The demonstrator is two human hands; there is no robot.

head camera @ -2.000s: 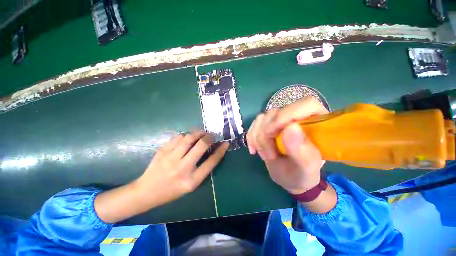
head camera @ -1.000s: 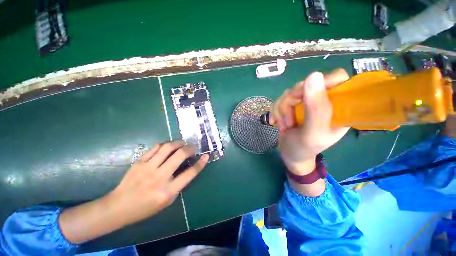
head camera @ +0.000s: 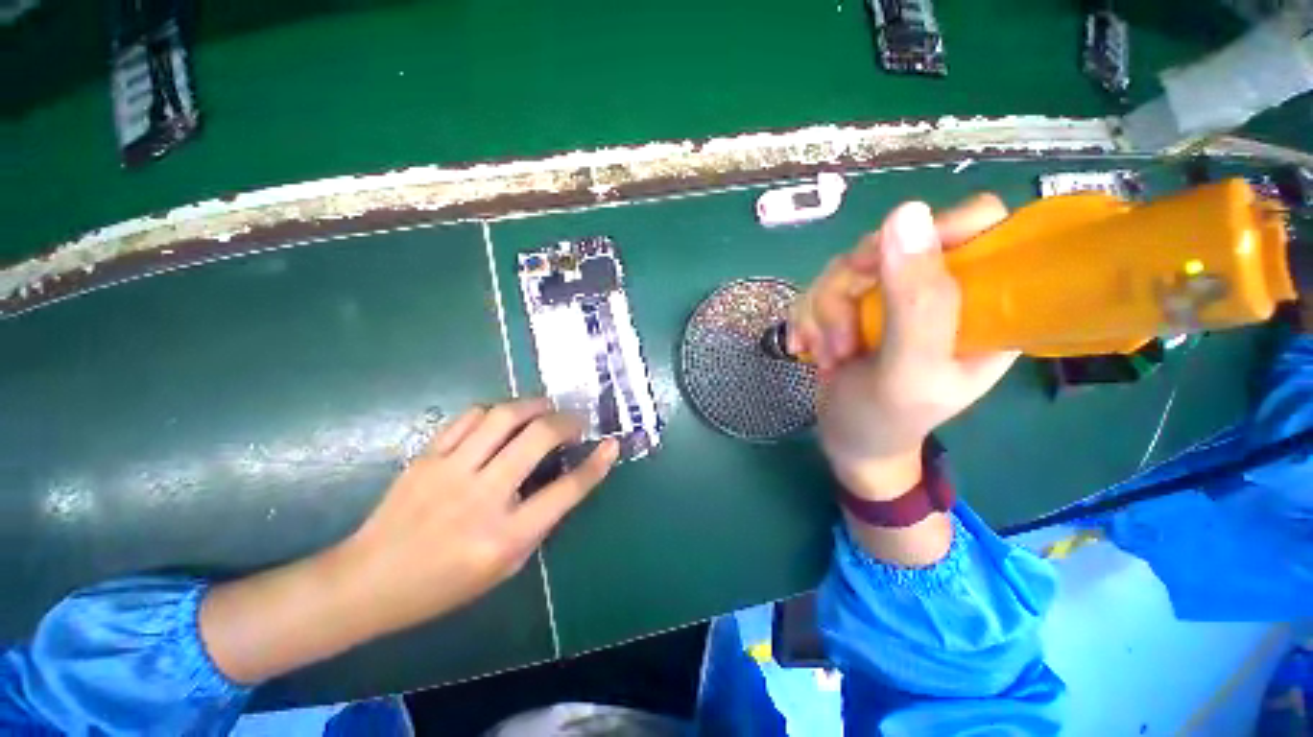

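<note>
The phone assembly (head camera: 588, 346) lies on the green bench mat, dark board at the top, silver-white middle with dark strips. My left hand (head camera: 483, 490) rests at its lower end, fingertips on its bottom edge. My right hand (head camera: 900, 338) is closed around the orange electric screwdriver (head camera: 1094, 274), held nearly level with its rear to the right. Its dark tip (head camera: 779, 340) is over the round screw tray (head camera: 742, 377); whether it touches a screw cannot be seen. Brownish screws lie at the tray's upper part. My right hand hides the tray's right edge.
A white oval device (head camera: 801, 200) lies by the ledge (head camera: 605, 176). Beyond it, phone assemblies (head camera: 156, 94) stand spaced on the green belt. Another silver part (head camera: 1090, 184) and a dark device (head camera: 1102, 367) lie at right. A dark cord and another blue sleeve show at lower right.
The screwdriver has moved from beside the phone's lower end to over the screw tray, uncovering much of the tray. My left hand stays on the phone. The camera view has shifted.
</note>
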